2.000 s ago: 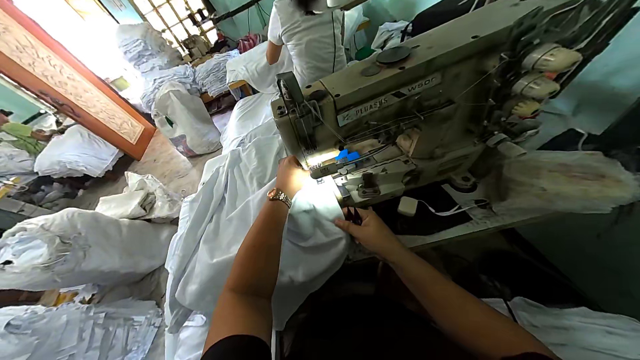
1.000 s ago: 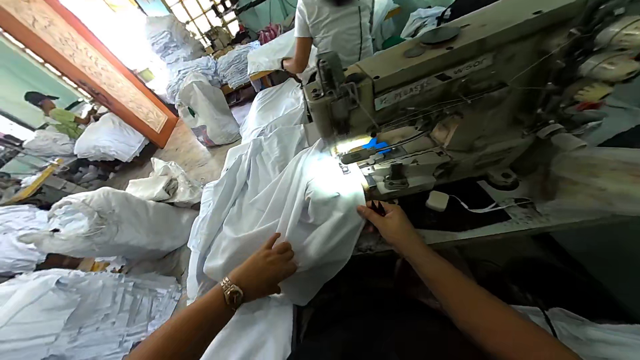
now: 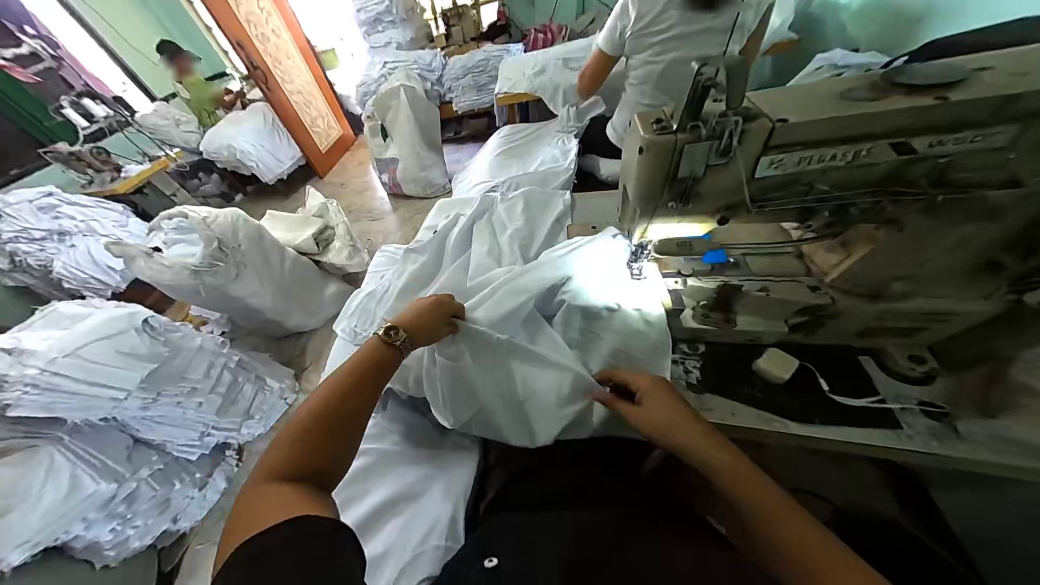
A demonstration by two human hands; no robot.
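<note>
White fabric (image 3: 520, 357) lies in folds over the sewing table and hangs down at the front edge. My left hand (image 3: 432, 322), with a wristwatch (image 3: 393, 334) on its wrist, grips a fold of it on the left. Near the front edge, my right hand (image 3: 638, 400) pinches the cloth between thumb and fingers. A Pegasus industrial sewing machine (image 3: 812, 162) stands at the right. Its lit presser foot (image 3: 639, 264) is at the fabric's upper right part, beyond both hands; whether the foot is raised or down cannot be told.
Stacks of white cut cloth (image 3: 138, 374) and a stuffed white sack (image 3: 244, 268) are at the left. A small white box with a cable (image 3: 776, 366) lies on the machine table. One person (image 3: 666, 65) works ahead; another person (image 3: 195, 93) is by the wooden door (image 3: 284, 73).
My left hand was beside the presser foot two seconds ago and has moved back to the left, now gripping cloth. My right hand has drawn away from the machine's front edge. The view has shifted.
</note>
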